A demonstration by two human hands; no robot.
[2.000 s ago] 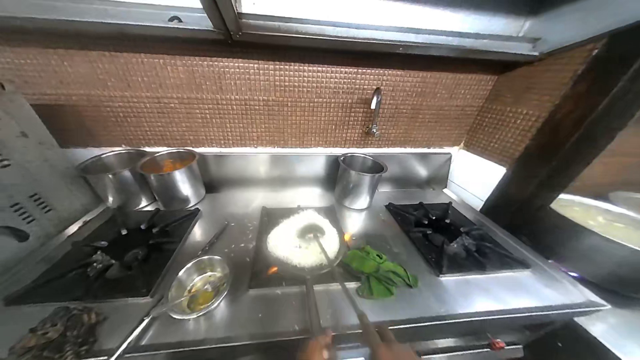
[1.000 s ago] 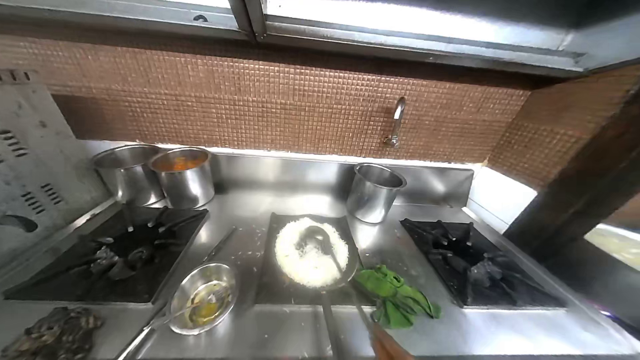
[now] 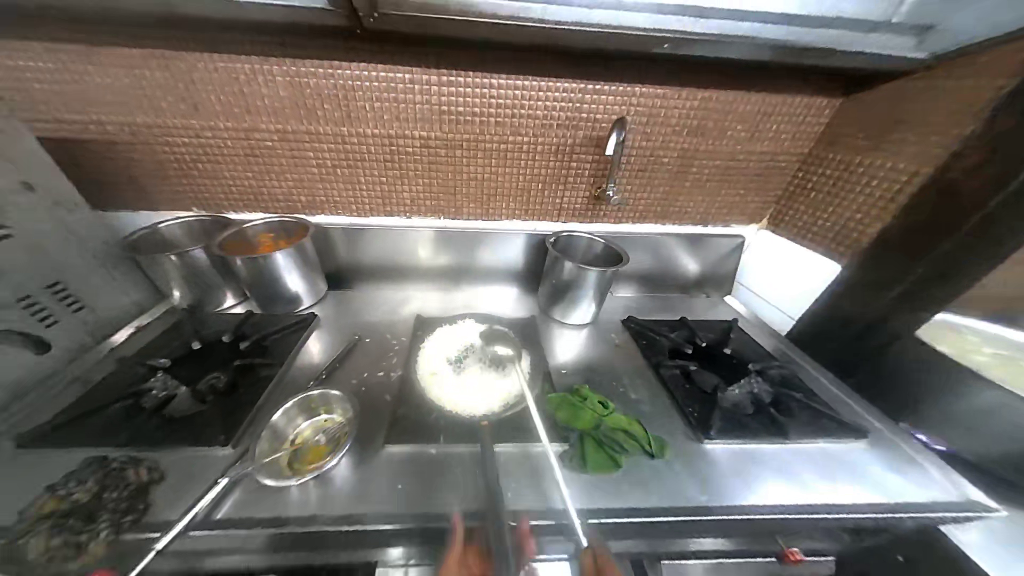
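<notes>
A pan of white rice [image 3: 460, 372] sits over the middle burner, its dark handle [image 3: 491, 488] pointing toward me. At the bottom edge my left hand [image 3: 484, 552], blurred and partly cut off, has fingers on both sides of that handle; whether it grips is unclear. My right hand [image 3: 598, 562] is closed around the end of a long metal ladle [image 3: 548, 440], whose bowl rests in the rice at the pan's right side. Crumpled green cloth [image 3: 600, 432] lies right of the pan. Left of it stands a steel bowl [image 3: 272, 460] with yellow residue and a utensil inside.
Black burner grates flank the pan at left [image 3: 192, 380] and right [image 3: 736, 384]. Behind stand several steel pots, one with orange food [image 3: 280, 276], another at right [image 3: 578, 284]. A wall tap [image 3: 614, 160] rises above. A dark crumpled cloth [image 3: 88, 504] lies front left.
My left hand, out of view one second ago, now shows at the pan handle. The ladle's bowl has shifted toward the pan's right side. The view has moved.
</notes>
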